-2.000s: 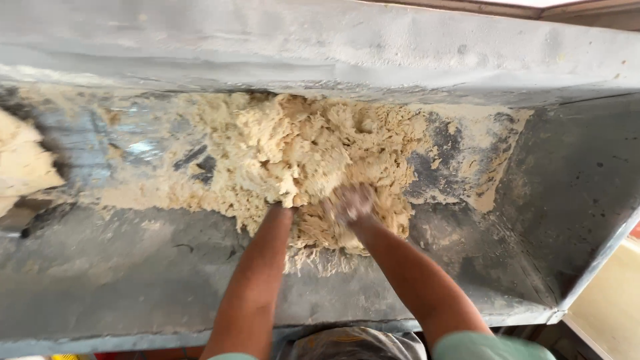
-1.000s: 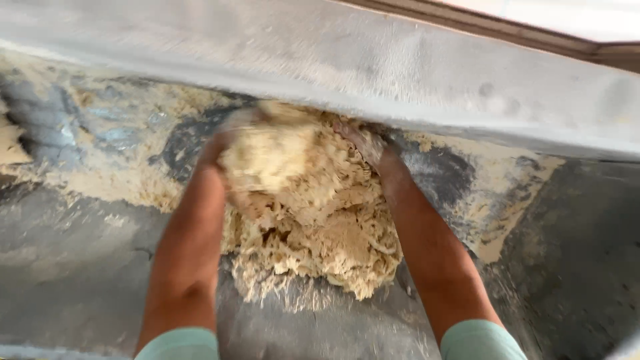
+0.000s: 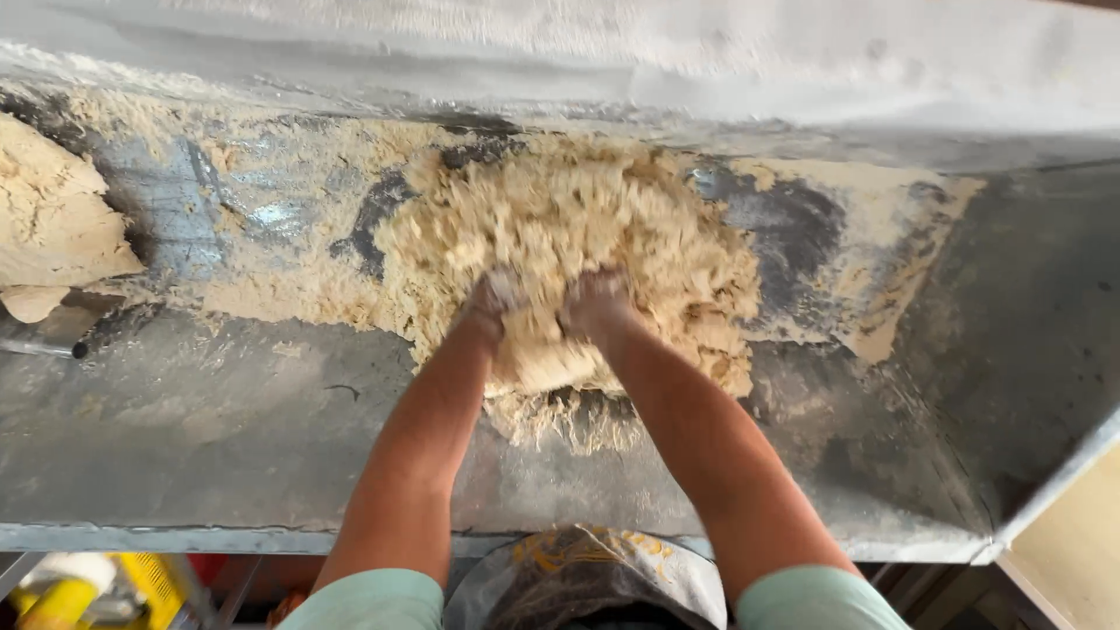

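A large, rough heap of pale dough [image 3: 665, 227] lies in the middle of a long metal trough [image 3: 262, 437]. Both my hands are pushed into its near half, side by side and a little apart. My left hand [image 3: 499, 293] is coated with dough, its fingers partly sunk in the heap and blurred. Close to its right, my right hand [image 3: 599, 293] is also in the dough, the fingertips hidden. Stringy bits of dough hang on the trough's near slope below my wrists.
A second, smoother dough mass [image 3: 52, 206] sits at the far left, beside a metal tube [image 3: 39, 347]. Dough residue coats the trough floor. The high back wall and the right end wall [image 3: 1024, 350] bound the trough. Yellow items [image 3: 144, 586] show below its near edge.
My hands were spread at the two far sides of the heap a second ago; now they are close together at its nearer middle. The heap looks wider and flatter.
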